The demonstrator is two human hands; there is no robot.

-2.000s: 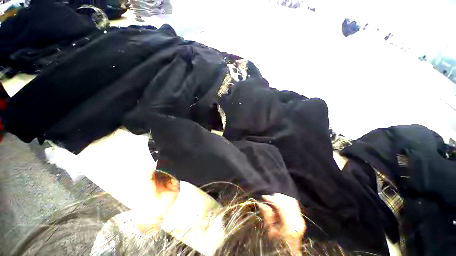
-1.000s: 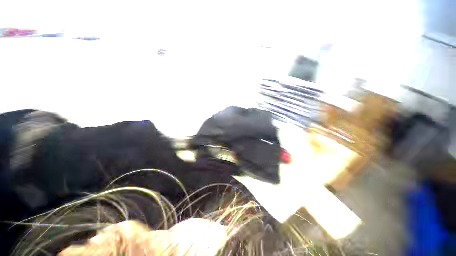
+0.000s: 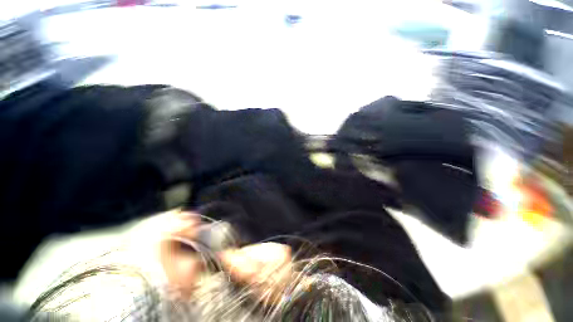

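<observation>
The black jacket [image 3: 251, 195] lies spread across the near part of the white table, its lower edge at my hands. My left hand [image 3: 179, 251] is at the bottom, left of centre, blurred, with its fingers by the cloth's edge; its grip cannot be made out. My right hand [image 3: 261, 263] is just to the right, fingers bent at the black cloth's edge, seeming to pinch it. Loose hair crosses both hands. A small pale blurred patch shows between them; I cannot tell what it is.
The white table [image 3: 251, 63] runs behind the jacket. More black cloth [image 3: 427, 157] with a pale lining strip lies to the right. Beside it are a small red item [image 3: 487, 203] and an orange item [image 3: 536, 198]. Grey-blue folded garments [image 3: 502, 94] are at the right back.
The view has swung to the right since the oldest frame, then partly back left. Both hands now show again, close together at the cloth's edge. The picture is blurred.
</observation>
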